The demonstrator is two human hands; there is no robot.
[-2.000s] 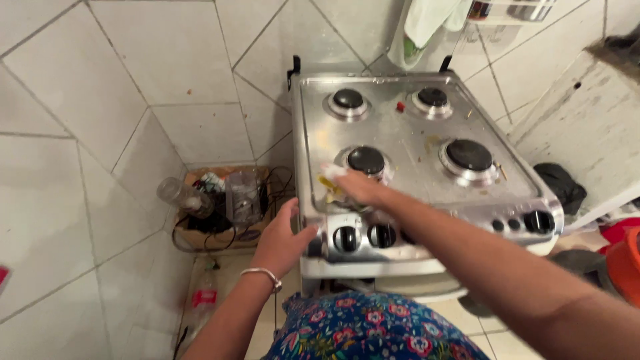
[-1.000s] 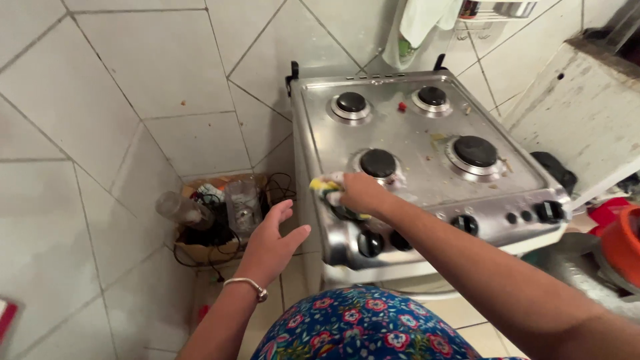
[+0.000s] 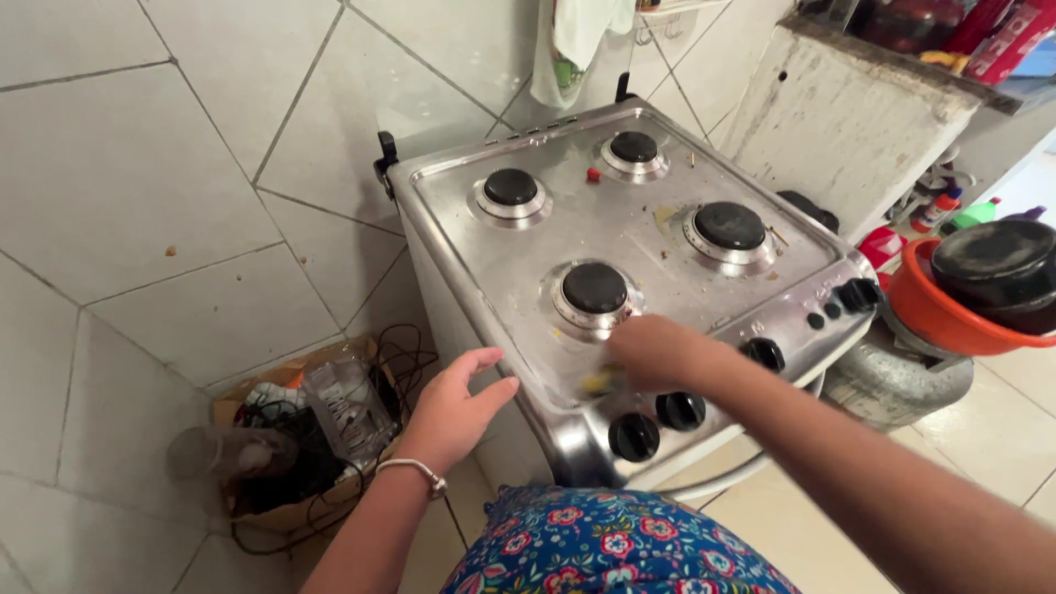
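Note:
My right hand (image 3: 652, 351), blurred, presses a yellow cloth or sponge (image 3: 598, 382) against the steel top of a gas stove (image 3: 569, 223), just in front of the front left burner (image 3: 594, 287). Most of what it holds is hidden by the fingers. My left hand (image 3: 458, 404), with a bracelet at its wrist, is empty, fingers apart, beside the stove's front left edge. Crumbs and stains lie around the front right burner (image 3: 730, 227). A small red piece (image 3: 593, 175) sits between the rear burners. Black knobs (image 3: 634, 437) line the front panel.
A cardboard box (image 3: 289, 516) of cables and clear plastic containers stands on the floor at the left. At the right are a gas cylinder (image 3: 903, 384) and an orange basin (image 3: 940, 318) holding a black pan (image 3: 998, 260). A white cloth (image 3: 569, 49) hangs behind the stove.
My right hand has shifted along the front left area of the stove top with the yellow item. My left hand, by the stove's front left corner two seconds ago, has come away from it.

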